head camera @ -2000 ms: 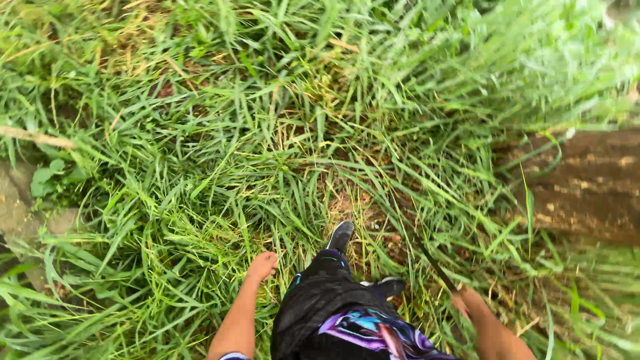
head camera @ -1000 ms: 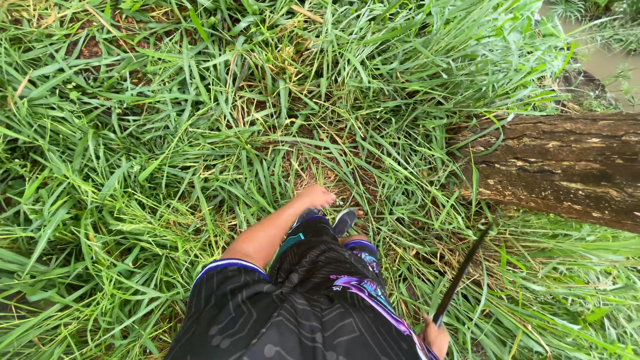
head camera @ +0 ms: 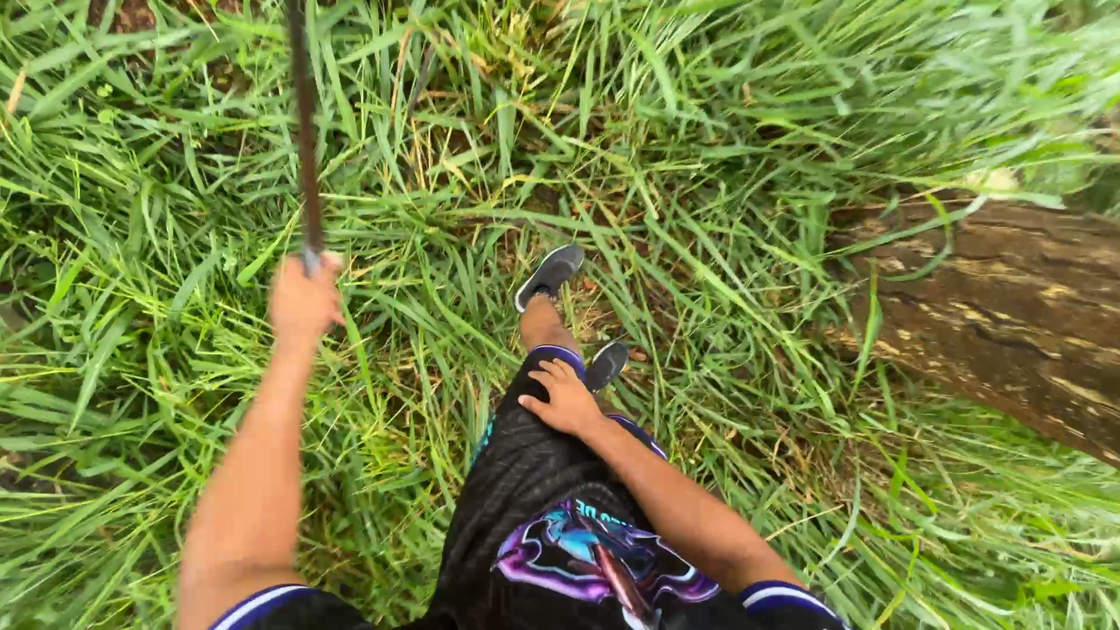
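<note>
My left hand point(head camera: 304, 293) is closed around the grip end of a long, narrow dark blade point(head camera: 306, 131), probably a machete. It points away from me over the grass, and its far end runs out of the top of the view. My right hand point(head camera: 563, 398) rests on the leg of my black shorts point(head camera: 516, 464), just above the knee, with its fingers spread and no tool in it. Two dark shoes, one ahead point(head camera: 551, 273) and one behind point(head camera: 606, 366), stand in the grass below.
Long green grass point(head camera: 420, 350) surrounds my legs, with dry stalks and brown litter among it. A thick brown log point(head camera: 1006, 306) with rough, pale-streaked wood lies at the right. Grass blades hang over its near end.
The dark blade, in my right hand at the right one second ago, is now in my left hand at the left. My right hand has come onto my leg.
</note>
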